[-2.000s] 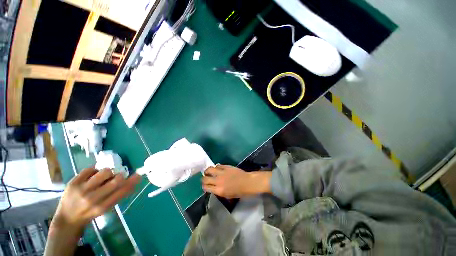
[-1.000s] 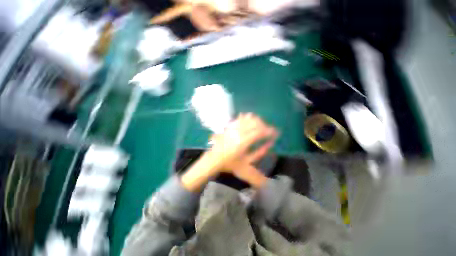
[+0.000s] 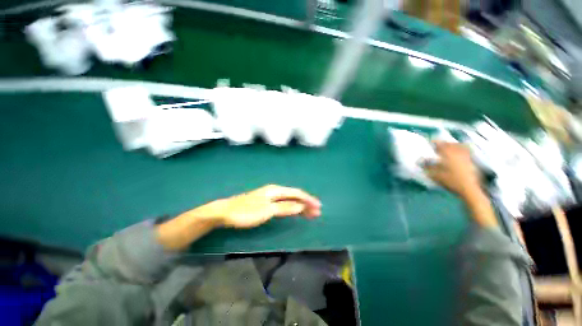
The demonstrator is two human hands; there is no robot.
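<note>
My left hand (image 3: 265,205) is held over the green mat (image 3: 357,191) near the bench's front edge. It is empty, with its fingers loosely bent. My right hand (image 3: 456,167) is further right, with its fingers on a white camera (image 3: 411,154). Blur hides exactly how the fingers lie on it. Several more white cameras (image 3: 277,114) stand in a row behind my left hand, beside a white part (image 3: 131,114) at the left end of the row.
A green conveyor line (image 3: 376,73) runs behind a pale rail. More white cameras (image 3: 127,32) lie on it at the far left. White items (image 3: 517,165) are bunched at the right. The monitor (image 3: 558,255) stands at the right edge. A blue object (image 3: 25,290) is at the lower left.
The view has swung left, towards the conveyor and the camera row. My hands were close together in front of a camera; now they are apart, with my right hand out on a camera.
</note>
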